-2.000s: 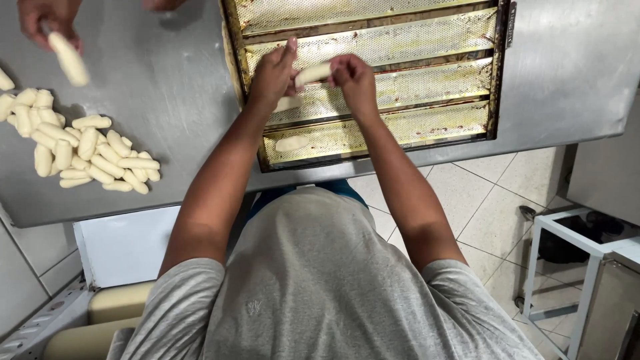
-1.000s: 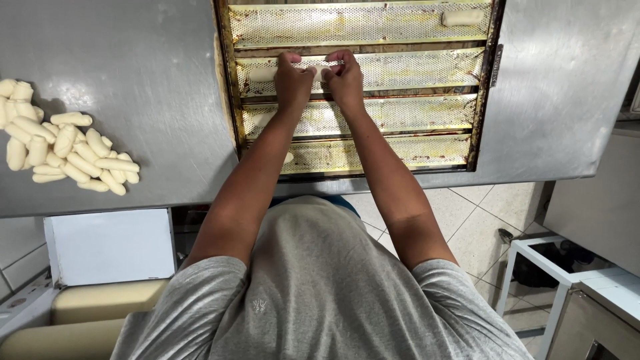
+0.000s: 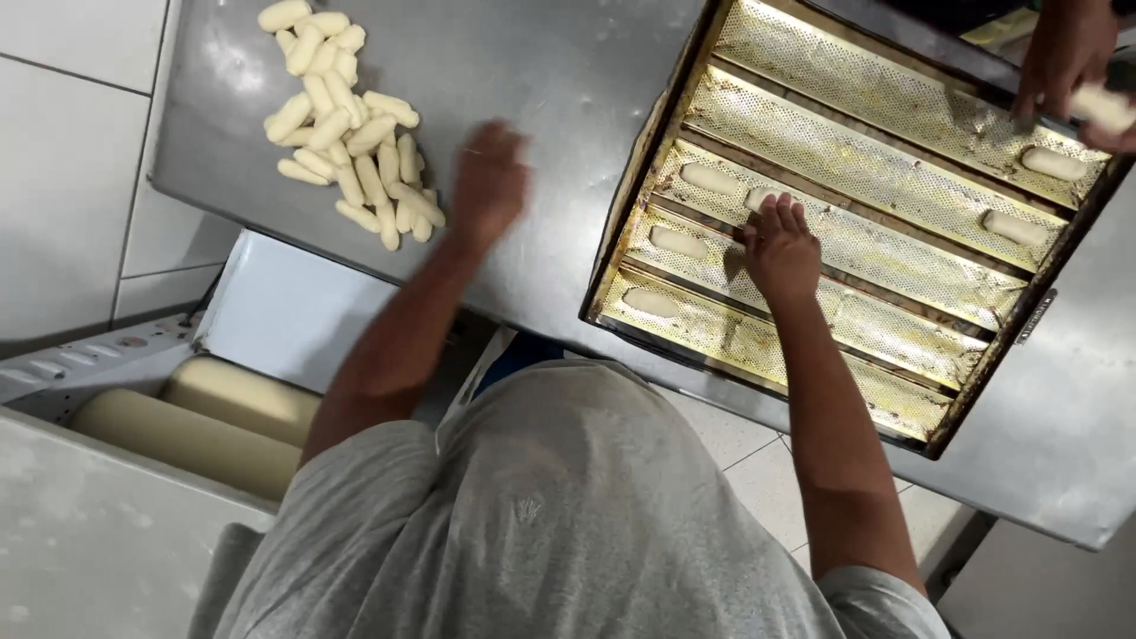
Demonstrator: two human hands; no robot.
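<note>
A perforated metal baking tray [image 3: 896, 226] with long channels lies on the steel table. Single dough rolls rest in it, among them one [image 3: 710, 179] in the third channel from the top and one [image 3: 650, 303] in the nearest channel. My right hand [image 3: 783, 244] touches a dough roll [image 3: 765, 199] in the third channel; its fingertips partly cover the roll. Blurred by motion, my left hand [image 3: 490, 182] is over the table, between the tray and a heap of dough rolls [image 3: 342, 133], and I cannot make out its fingers or anything in them.
Another person's hand [image 3: 1065, 62] is at the tray's far right corner, by a dough roll [image 3: 1103, 108]. The steel table's [image 3: 541, 98] front edge runs before me. At lower left is a machine with two large rollers [image 3: 186, 444]; a white panel [image 3: 293, 302] stands beside it.
My hands were together over the tray; the left has moved away toward the heap. The other person's hands, at the upper left two seconds ago, now show at upper right. The view has turned and shifted.
</note>
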